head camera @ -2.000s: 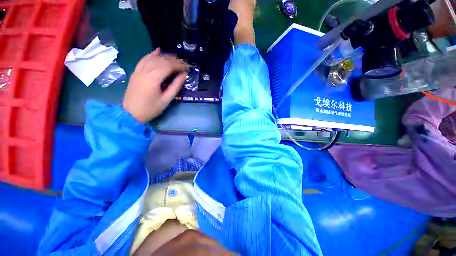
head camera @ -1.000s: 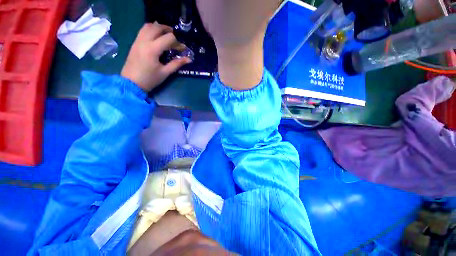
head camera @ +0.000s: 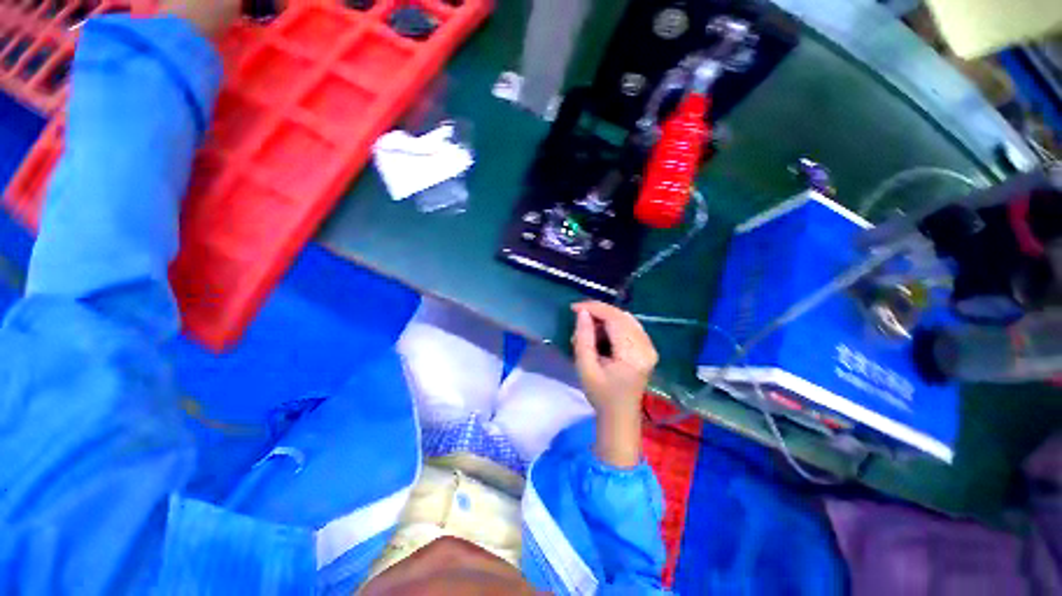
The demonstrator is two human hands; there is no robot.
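Observation:
The black press fixture stands on the green bench, its base (head camera: pixel 547 248) towards me and its red handle (head camera: pixel 673 163) at the right side. A shiny round seat (head camera: pixel 568 231) shows on the base; whether a unit sits in it I cannot tell. My right hand (head camera: pixel 615 355) is at the bench's front edge, just below the base and apart from it, fingers curled; no held thing shows. My left hand (head camera: pixel 206 12) is over the red tray (head camera: pixel 221 279) at the top left, cut off by the picture's edge, its fingers hidden. A dark round unit (head camera: pixel 412 21) lies in a tray pocket.
White paper (head camera: pixel 422 163) with clear film lies between tray and fixture. The blue box (head camera: pixel 833 326) stands at the right, a small dark round item (head camera: pixel 814 175) behind it. A thin pale line loops between them. A clear cylinder (head camera: pixel 1002 353) and dark apparatus are at far right.
The view has swung left. My left hand has gone from the fixture to the tray. My right hand has come back from the press to the bench edge. The red handle now shows.

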